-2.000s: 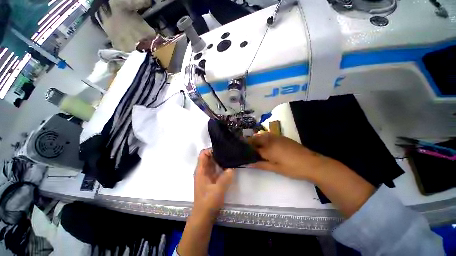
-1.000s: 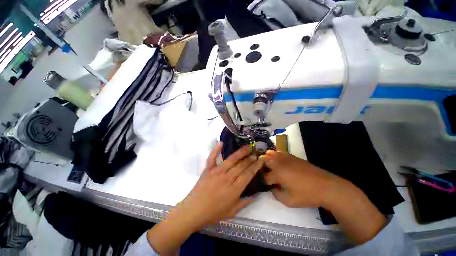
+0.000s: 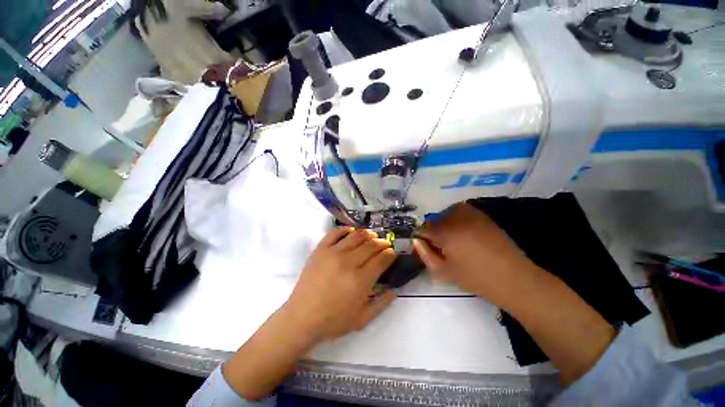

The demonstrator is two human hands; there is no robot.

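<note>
The black cuff (image 3: 404,271) lies under the head of the white sewing machine (image 3: 445,119), mostly hidden by my hands. My left hand (image 3: 340,278) lies flat on the cuff just left of the needle area, fingertips near the presser foot. My right hand (image 3: 455,242) pinches at the work right beside the presser foot (image 3: 402,244). The white sleeve piece (image 3: 250,215) spreads on the table left of the needle. The needle point is hidden.
A striped sleeve stack (image 3: 179,167) lies left of the machine. Black cuff pieces (image 3: 548,262) lie right of my right hand. Pink snips (image 3: 695,274) rest on a dark tray (image 3: 688,310) at far right. The ruler-marked table edge (image 3: 397,383) runs in front.
From holding the cuff up before the needle, both hands have brought it down under the machine head. Since one second ago, my right hand has moved up beside the presser foot.
</note>
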